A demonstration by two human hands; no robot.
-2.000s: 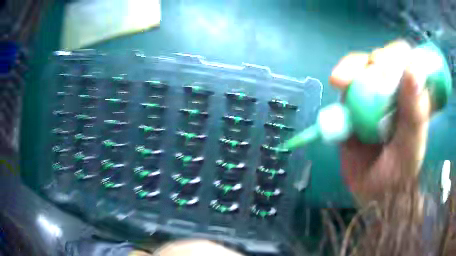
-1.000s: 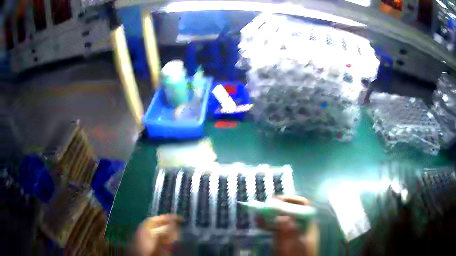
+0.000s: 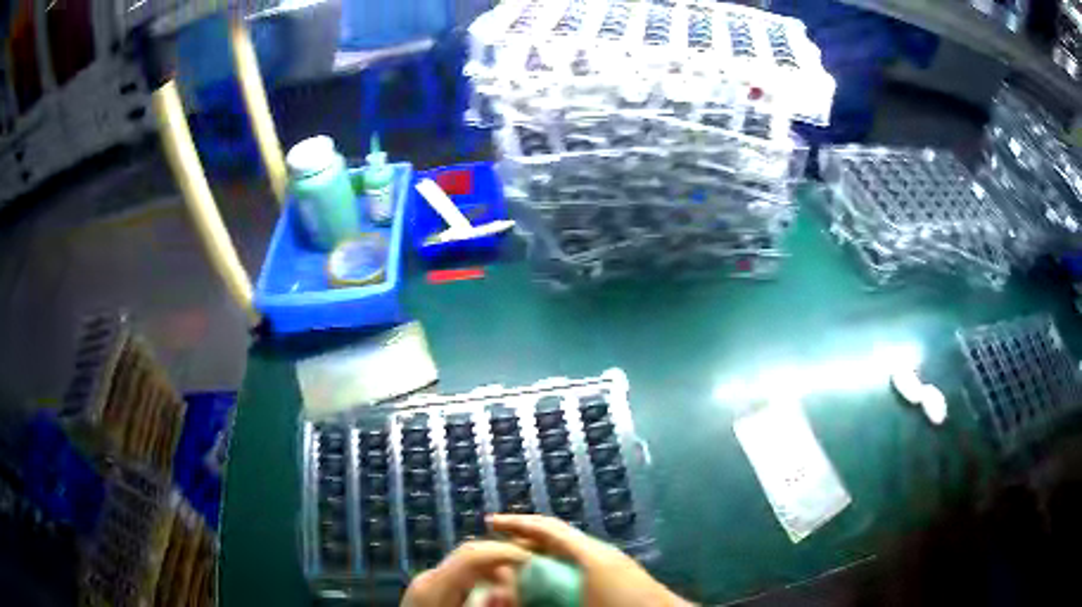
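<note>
The clear blister tray [image 3: 647, 474] lies in front of me, with rows of small dark round parts in its pockets. My left hand [image 3: 457, 575] and my right hand [image 3: 593, 563] meet over its near edge, cut off by the bottom of the picture. The green glue bottle [image 3: 551, 582] shows between them, held in my right hand. My left hand is curled at the bottle's front end. The nozzle is hidden, and I cannot tell what the left fingers hold.
A pale flat card [image 3: 368, 370] touches the tray's back edge. Behind stand a blue bin [image 3: 332, 311] with bottles and tape, a small blue box [image 3: 463, 246] and tall stacked trays [image 3: 653, 178]. At right lie a whitish sheet [image 3: 791, 468], white oval pieces [image 3: 920, 395] and more trays [image 3: 1026, 374].
The view has pulled back from the tray. My hands, apart one second ago, are now together at the tray's near edge. The bottle has left the part rows.
</note>
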